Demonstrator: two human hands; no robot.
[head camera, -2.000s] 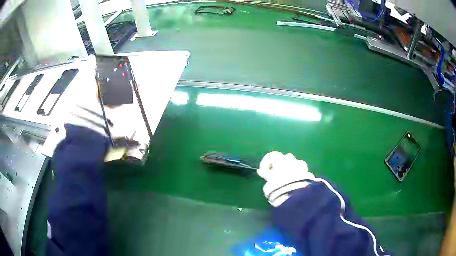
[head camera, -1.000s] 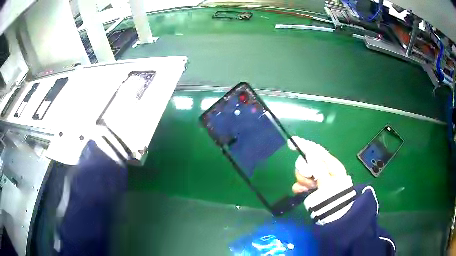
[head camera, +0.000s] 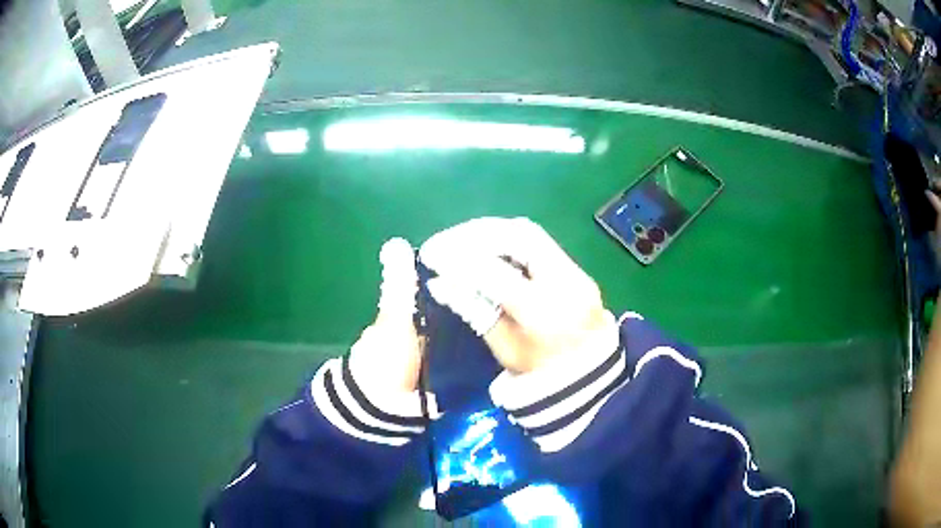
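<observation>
A dark phone frame (head camera: 452, 356) is held upright between my hands, its lower end over the glaring blue film (head camera: 542, 505) near my body. My left hand (head camera: 397, 320), in white covering, grips its left edge with the thumb or a finger pointing up. My right hand (head camera: 516, 294) lies over its upper right part, fingers bent onto it and hiding most of that end. The fingertips of my right hand are partly hidden. Another phone frame (head camera: 660, 206) lies on the green belt at the right, camera rings towards me.
The white fixture plate (head camera: 222, 113) with dark phone-shaped units stands at the left. A metal rail (head camera: 516, 100) crosses behind the belt (head camera: 310, 206). Cables and equipment are at the upper right. Another person's bare arm (head camera: 923, 443) shows at the right edge.
My left hand has come from the white fixture to the held frame. The frame has moved in close to my body and my right hand has shifted onto its upper part. The view has shifted.
</observation>
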